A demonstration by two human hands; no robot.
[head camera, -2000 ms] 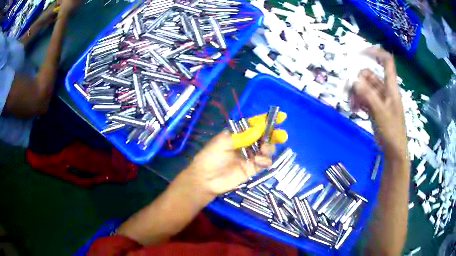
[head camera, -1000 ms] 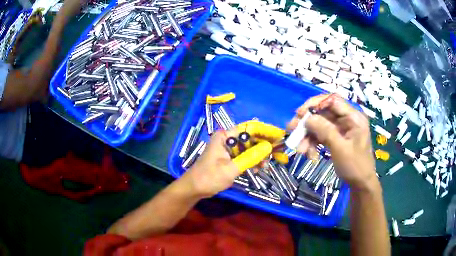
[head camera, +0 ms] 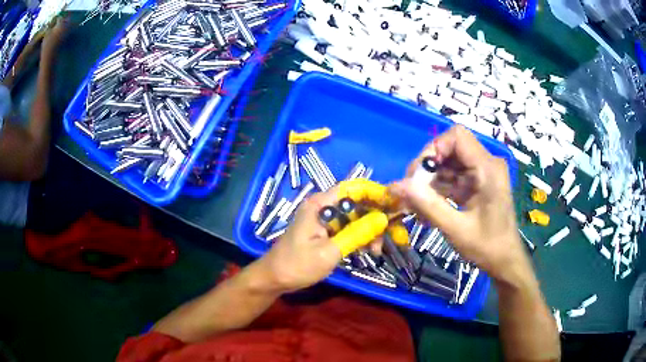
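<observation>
My left hand (head camera: 319, 233), with yellow finger cots (head camera: 365, 230) on its fingers, holds a small bundle of metal tubes (head camera: 345, 206) with dark round ends showing. My right hand (head camera: 471, 205) touches the left fingertips and pinches a white sleeved piece (head camera: 423, 185) with a dark round end and a thin red wire at its top. Its lower end is hidden by the fingers. Both hands are over the near blue tray (head camera: 368, 113). Loose silver tubes (head camera: 319, 170) lie in that tray, partly hidden under the hands.
A left blue tray (head camera: 78, 106) is heaped with silver tubes and stands on another bin. White pieces (head camera: 425, 56) are heaped beyond the near tray. Loose yellow cots (head camera: 538, 216) and a clear plastic bag (head camera: 595, 92) lie at right. Another person's arm (head camera: 35, 120) is at far left.
Since two seconds ago, my right hand has come from the white heap to my left hand with a white piece. Since one second ago, the piece's dark end has turned toward the camera.
</observation>
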